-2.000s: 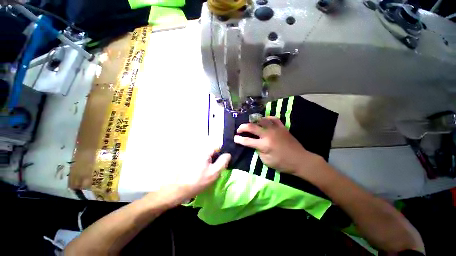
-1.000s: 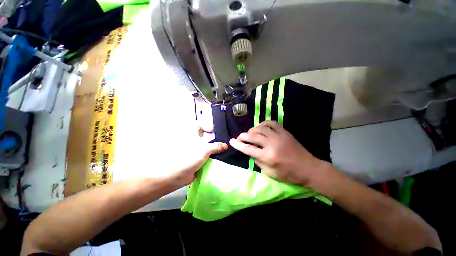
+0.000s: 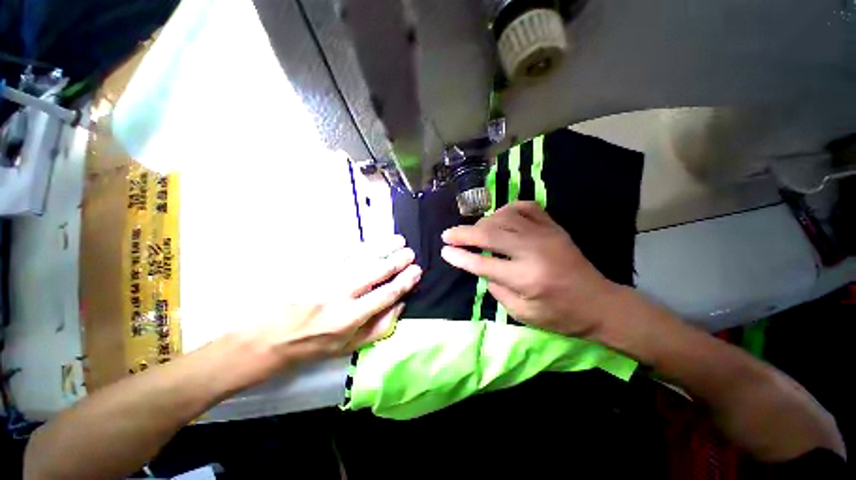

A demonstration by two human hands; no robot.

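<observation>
The black garment panel [image 3: 593, 211] lies on the machine table under the lockstitch sewing machine [image 3: 657, 66]. Its striped tape [image 3: 513, 178] shows three neon green lines. A plain dark band [image 3: 409, 220] runs up to the presser foot area [image 3: 413, 190], where the needle is too small to make out. The neon green panel [image 3: 469, 366] is bunched at the near edge. My left hand [image 3: 361, 300] lies with fingertips on the left edge of the black cloth. My right hand [image 3: 530, 267] rests on the black cloth and stripes, fingertips pressing it. Neither hand visibly pinches the cloth.
The ribbed tension knob [image 3: 532, 42] is above, and a lower ribbed knob [image 3: 475, 200] sits just beyond my right hand. Brown cardboard with yellow printed tape [image 3: 155, 272] lies at the left. Part of another machine [image 3: 33, 155] stands at far left. A red basket [image 3: 696, 436] is below right.
The view has moved closer to the machine head. My left hand has changed from thumb near the cloth edge to fingers laid flat on it. My right fingers are slightly more spread.
</observation>
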